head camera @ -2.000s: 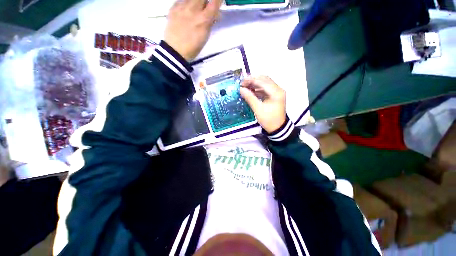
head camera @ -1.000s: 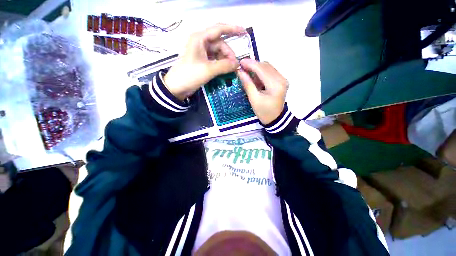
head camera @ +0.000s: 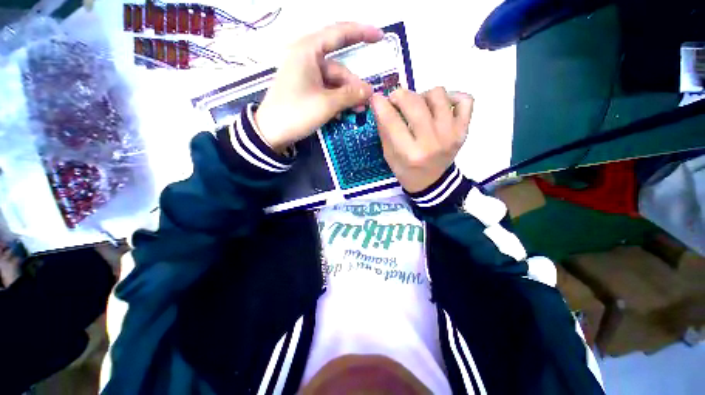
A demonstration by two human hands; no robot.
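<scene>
The white housing frame (head camera: 338, 194) lies slightly tilted in front of me, with a dark panel (head camera: 308, 173) in its left window and the green circuit board (head camera: 353, 158) in its right. A small brown-red wired module (head camera: 389, 82) shows at the board's top edge, partly behind my fingers. My left hand (head camera: 313, 89) is over the middle of the frame, thumb tip at the board's top edge and index finger stretched above. My right hand (head camera: 421, 135) is over the board's right side, its fingertips meeting my left thumb. What the fingertips pinch is too small to tell.
Rows of red-brown modules with thin lead wires (head camera: 174, 21) lie at the upper left on the white sheet (head camera: 456, 69). Bagged modules (head camera: 81, 127) are at far left. A dark-blue tool (head camera: 526, 23) and a black cord (head camera: 576, 143) are at right. Cardboard boxes (head camera: 641, 297) are below right.
My left hand has come down from above the frame to the board's top edge and meets my right fingertips. My right hand's other fingers have spread up and right. The brown-red module now shows more clearly.
</scene>
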